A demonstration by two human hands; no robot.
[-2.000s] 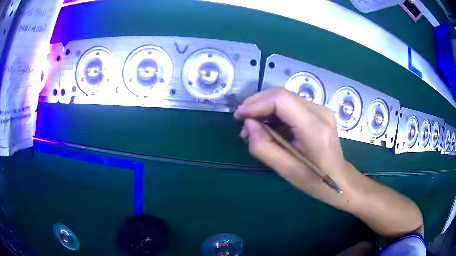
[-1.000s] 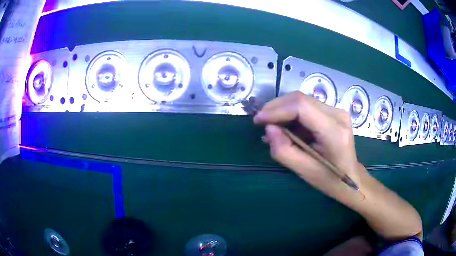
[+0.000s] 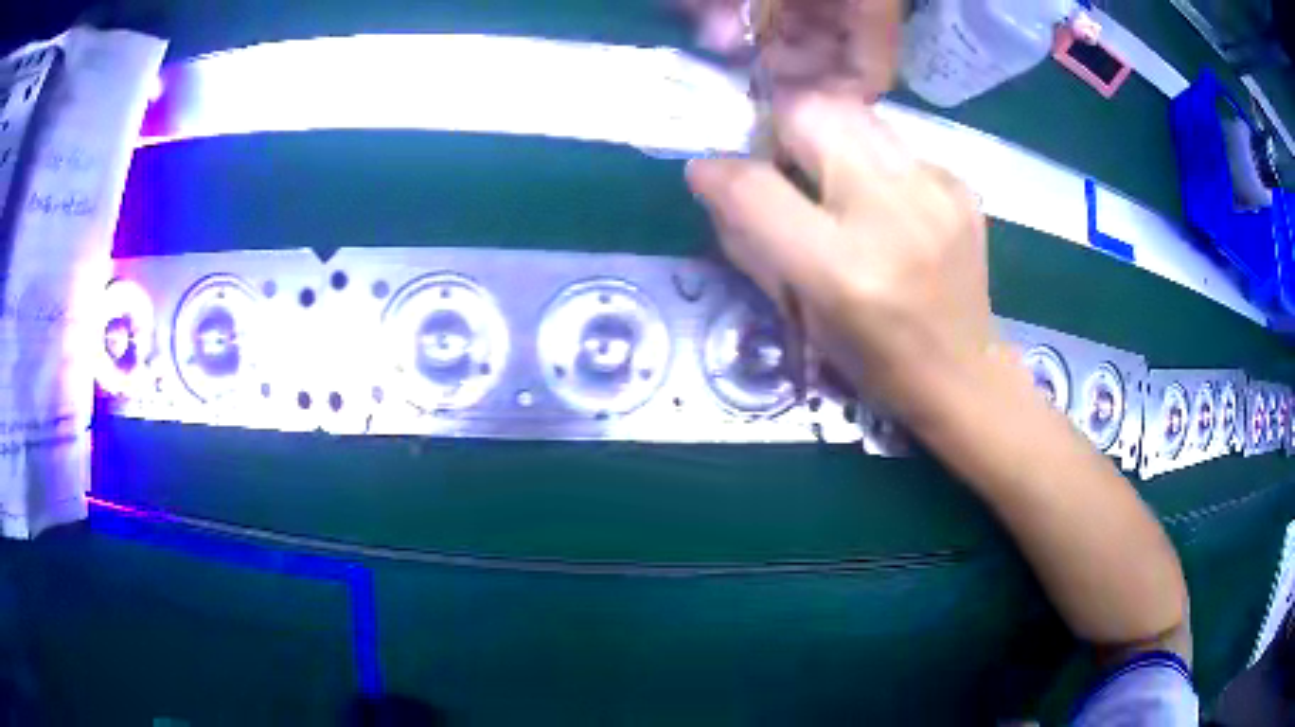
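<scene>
My right hand (image 3: pixel 866 263) reaches over the row of lens plates, palm down, fingers bent, pointing to the top of the frame. A thin blurred shaft, likely the pick (image 3: pixel 808 348), shows below the fingers; its tip is hidden. A silver lens plate (image 3: pixel 526 401) lies flat with three fitted lenses; the hand's edge overlaps the right part of it. The rightmost fitted lens (image 3: pixel 753 355) is partly beside the fingers. Another plate (image 3: pixel 263 402) joins it on the left, and more plates run right beyond my wrist. My left hand is not in view.
A blurred brownish shape (image 3: pixel 828 43), possibly another person's hand, is at my fingertips. Beyond are a white strip (image 3: pixel 426 88), whitish bottle (image 3: pixel 980 46), red-orange frame (image 3: pixel 1091 60) and blue bin (image 3: pixel 1221 185). Paper (image 3: pixel 64 284) hangs left; blue tape (image 3: pixel 365 625) marks the near surface.
My right hand has moved from the plate's lower edge up past the plates. The view has shifted, so the plates sit lower. The brownish shape has appeared at the top; the loose lenses have left view.
</scene>
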